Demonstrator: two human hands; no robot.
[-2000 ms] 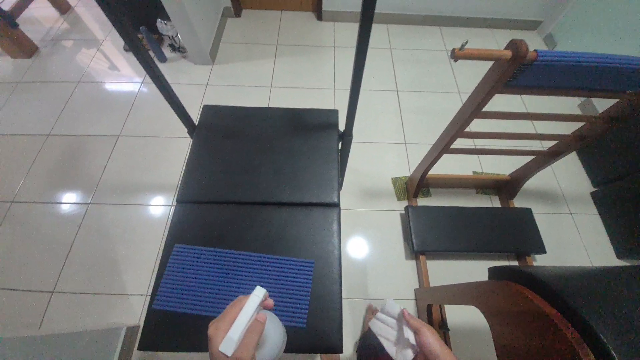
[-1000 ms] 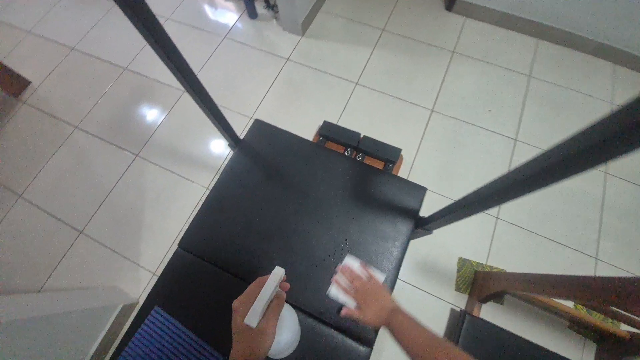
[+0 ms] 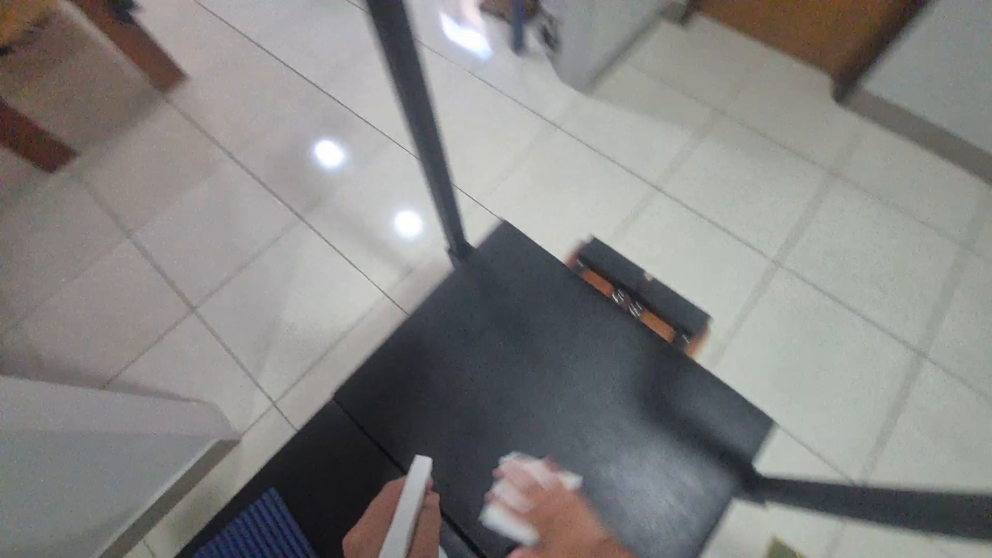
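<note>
At the lower middle, my left hand (image 3: 384,521) grips a white spray bottle (image 3: 408,504) by its top; the bottle's body is mostly hidden below. Just right of it, my right hand (image 3: 546,508) presses a folded white cloth or paper towel (image 3: 508,523) onto the black padded bench top (image 3: 527,364). The hand is blurred, with its fingers spread over the white piece. A seam separates this pad from a second black pad (image 3: 310,457) at lower left, on which lies a ribbed blue mat (image 3: 260,531).
Black metal uprights rise from the bench at its far left corner (image 3: 422,132) and at its right edge (image 3: 868,504). Beyond the far edge sits a small black-padded wooden piece with springs (image 3: 647,291). A white wall end (image 3: 101,457) stands at left, wooden legs (image 3: 132,46) at upper left.
Between the first two frames my right hand went from beside the bench onto the pad with the white cloth. It now lies closer to my left hand. The view has turned and shifted strongly.
</note>
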